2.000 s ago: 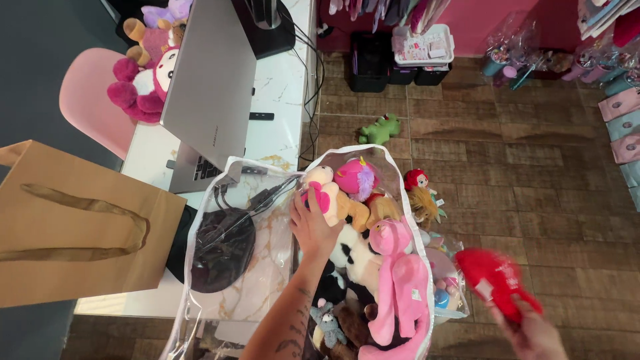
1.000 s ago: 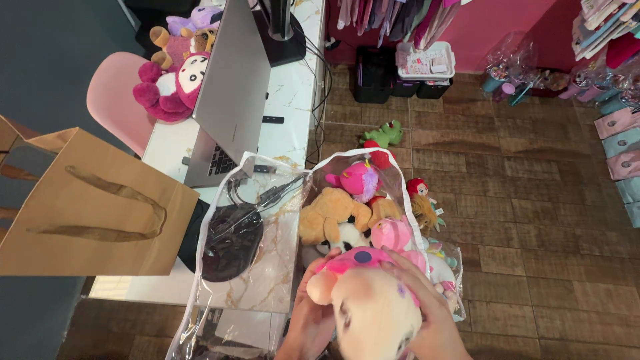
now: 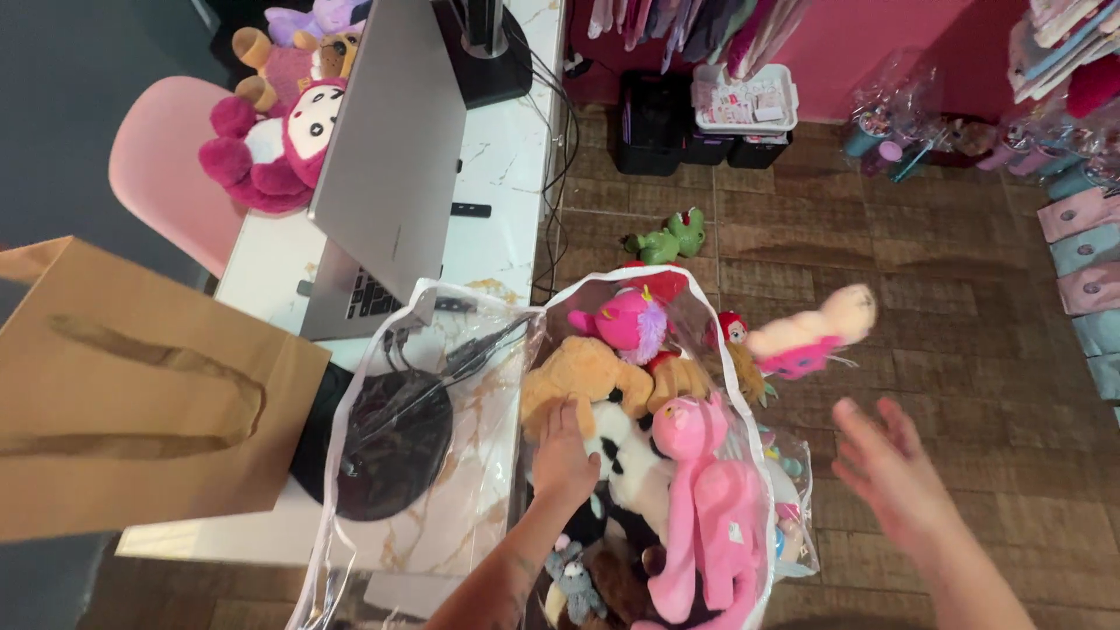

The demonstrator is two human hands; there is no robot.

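Observation:
My left hand (image 3: 564,451) rests on a tan plush toy (image 3: 582,372) inside a clear plastic bag with white trim (image 3: 754,420). Around it in the bag lie a bright pink plush with purple hair (image 3: 626,322), a black-and-white plush (image 3: 617,451), a long pink plush (image 3: 722,512) and a small grey plush (image 3: 576,584). Off to the right, my right hand (image 3: 888,468) has its fingers apart and holds nothing. Just beyond it, a cream-and-pink plush (image 3: 814,332) is in mid-air over the floor, slightly blurred.
A marble-patterned desk (image 3: 490,236) carries an open laptop (image 3: 394,149) and a brown paper bag (image 3: 149,411). On the wooden floor lie a green dinosaur plush (image 3: 667,238) and a red-haired doll (image 3: 733,328). Black bins (image 3: 652,122) and a white basket (image 3: 792,87) stand against the wall.
One second ago both hands held the cream-and-pink plush over the bag; my right hand has let it go off to the right. My left hand has moved onto the tan plush.

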